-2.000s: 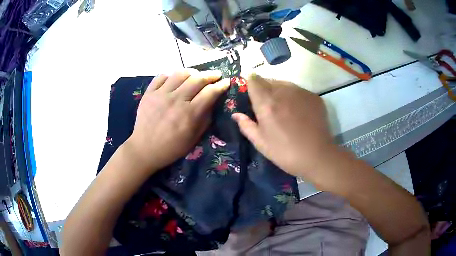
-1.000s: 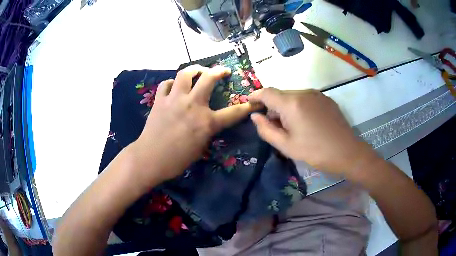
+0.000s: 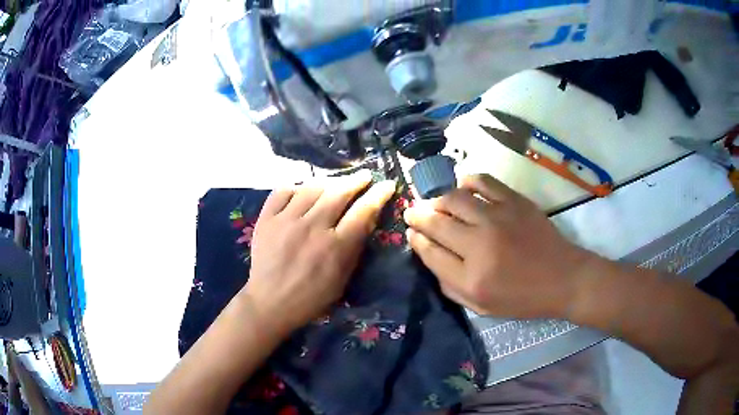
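Dark floral fabric panels (image 3: 356,324) with red and pink roses lie on the machine bed and hang over the front table edge. My left hand (image 3: 312,251) lies flat on the cloth, fingers pointing to the needle area. My right hand (image 3: 494,251) pinches the cloth's right edge, fingertips just below the grey ridged tension knob (image 3: 433,176). The white sewing machine head (image 3: 502,49) with a blue stripe stands above. The presser foot is mostly hidden behind the fingers and the head.
Open thread snips (image 3: 559,158) with blue and orange arms lie right of the needle. Black scraps (image 3: 620,81) lie behind them. Another metal tip with a red handle (image 3: 705,147) is at the far right. A measuring strip (image 3: 527,336) runs along the front edge. Purple cloth (image 3: 40,105) and plastic bags (image 3: 105,49) are at left.
The view has tilted up, showing more of the machine head. My left hand has moved closer to the needle area with its fingers closer together. My right hand has moved forward along the cloth's edge.
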